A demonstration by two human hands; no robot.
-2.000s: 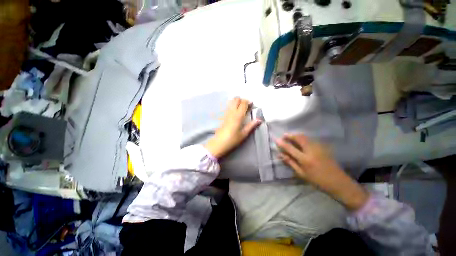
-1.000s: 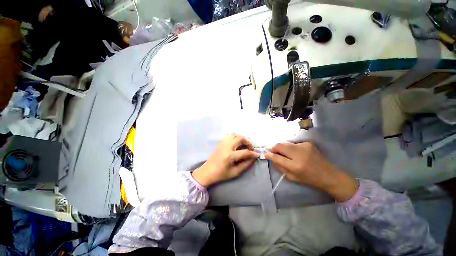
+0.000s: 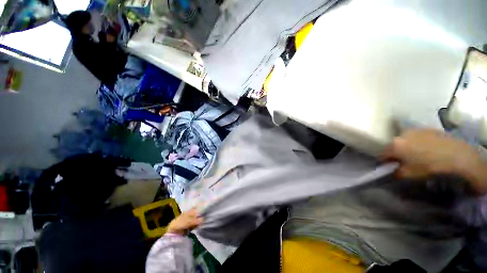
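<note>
A grey garment panel [image 3: 277, 176] is stretched slantwise over my lap, below the table edge, and is blurred. My left hand [image 3: 185, 221] holds its lower left end. My right hand [image 3: 427, 154] holds its right end near the table's front edge and is blurred. The narrow strip cannot be made out on the panel. The machine's needle area is out of the picture.
The white table [image 3: 342, 80] is at the upper right, with a long stack of cut panels [image 3: 251, 37] at its left. Bundled cloth [image 3: 189, 138] lies left of the panel. A yellow frame [image 3: 156, 217] is at lower left. A person in dark clothing [image 3: 93, 53] is at upper left.
The view has swung left and down. The panel has left the machine table and is over my lap. My hands have moved far apart, each holding an end of it.
</note>
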